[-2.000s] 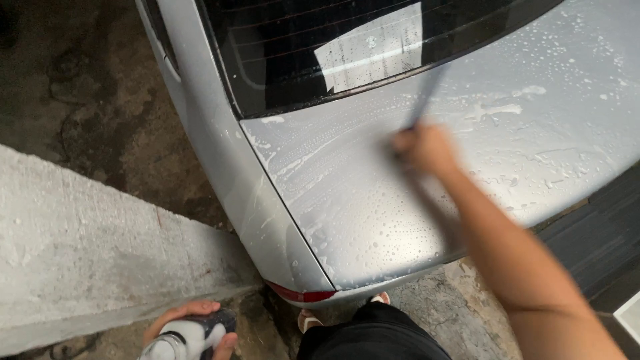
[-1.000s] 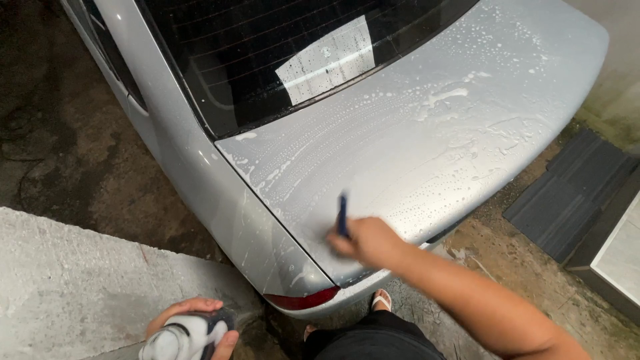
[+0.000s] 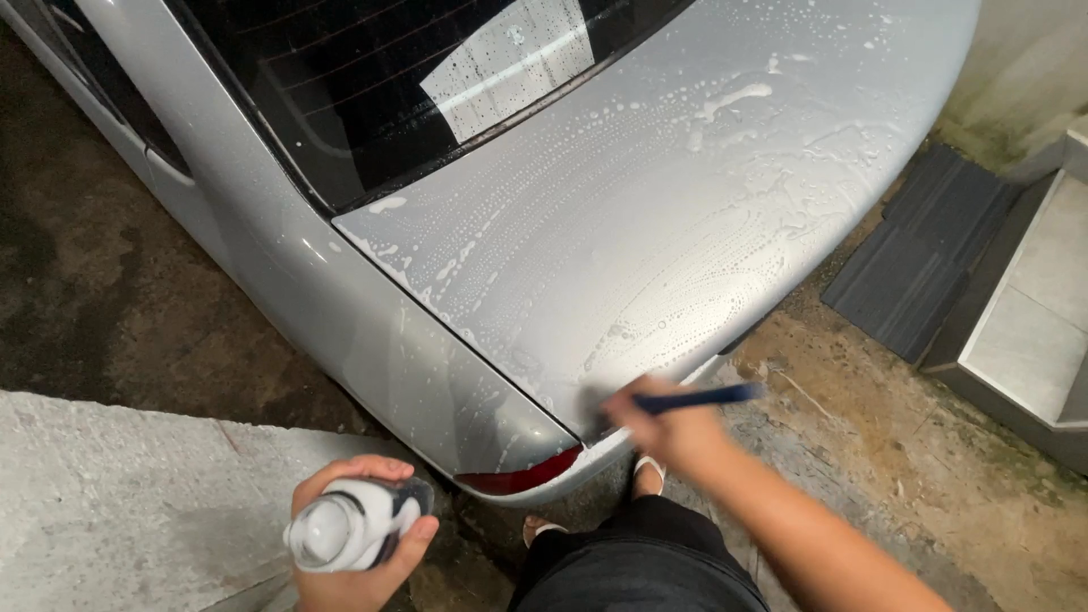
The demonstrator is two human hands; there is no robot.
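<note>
My right hand (image 3: 667,421) is closed around a brush with a dark blue handle (image 3: 710,397), blurred by motion. The brush's dark head lies at the rear left corner of the silver car's trunk lid (image 3: 578,255), just above the red tail light (image 3: 520,474). Soap foam, droplets and curved streaks cover much of the lid. Down at the lower left, my left hand (image 3: 365,544) grips a foam-covered container (image 3: 353,523) with a round white top and a dark, clear-looking side. It is held off the car, beside the rear fender.
A rough pale concrete wall (image 3: 127,493) stands at left, close to the car's side. The wet rear window (image 3: 357,93) borders the lid. At right are dark ribbed mats (image 3: 926,246) and a tiled step (image 3: 1028,340). My sandaled feet stand by the bumper.
My right hand with the brush has moved from the middle of the trunk lid to its rear left corner. My left hand still holds the container. The view has shifted.
</note>
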